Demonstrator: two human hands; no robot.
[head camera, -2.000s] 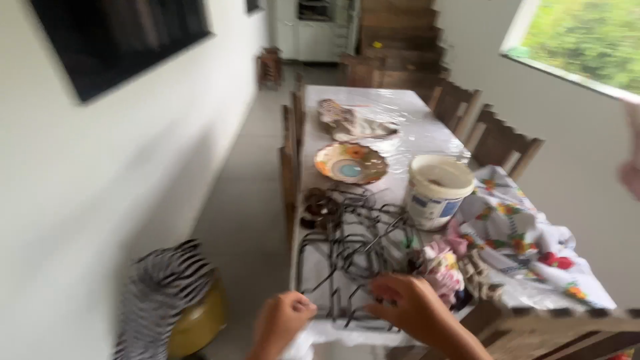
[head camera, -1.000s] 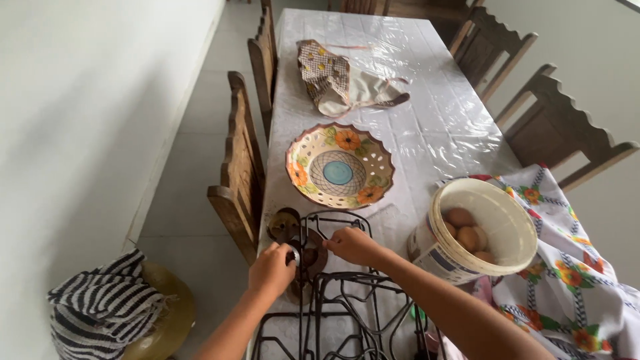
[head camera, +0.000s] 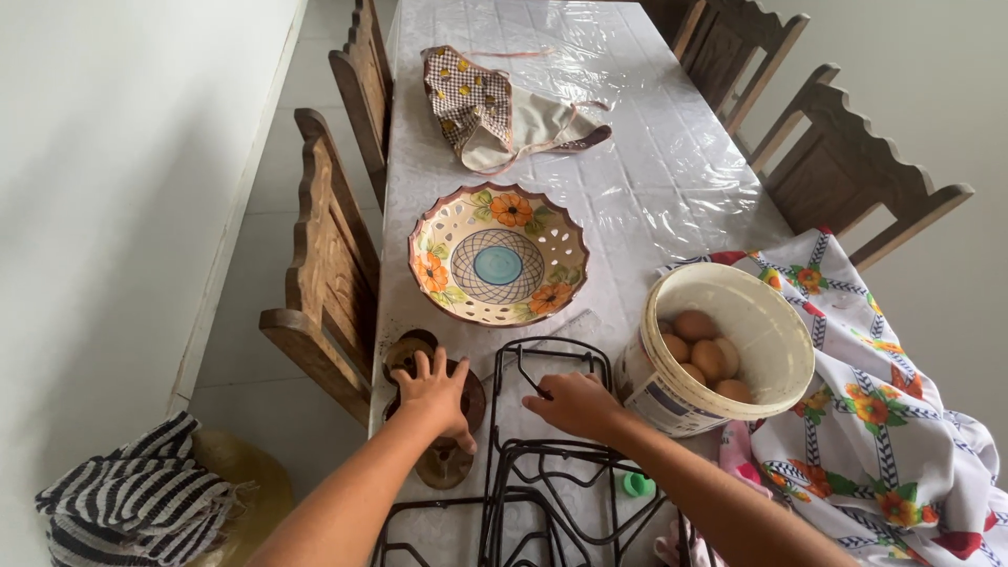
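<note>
My left hand (head camera: 433, 398), fingers spread, rests on or just above several round brown stove burner parts (head camera: 445, 466) at the table's left edge; how firmly it touches them cannot be told. My right hand (head camera: 573, 403) has its fingers curled on a bar of a black metal stove grate (head camera: 551, 341). More black wire grates (head camera: 520, 496) overlap nearer to me. A scalloped, flower-painted ceramic bowl (head camera: 498, 265) sits beyond both hands. Right of my right hand stands a white plastic bucket (head camera: 669, 402) with several brown eggs (head camera: 707, 358) inside.
The table has a plastic-covered white cloth (head camera: 654, 181). A checked fabric piece (head camera: 480, 102) lies farther back. Floral cloth (head camera: 882, 417) drapes at right; a green cap (head camera: 638, 484) lies among the grates. Wooden chairs (head camera: 323, 260) flank the table. Striped cloth (head camera: 134, 496) is at lower left.
The view has tilted down and come nearer the table. My left hand, closed near the burner parts a second ago, is now spread over them. Both hands were nearer the closest grates two seconds ago.
</note>
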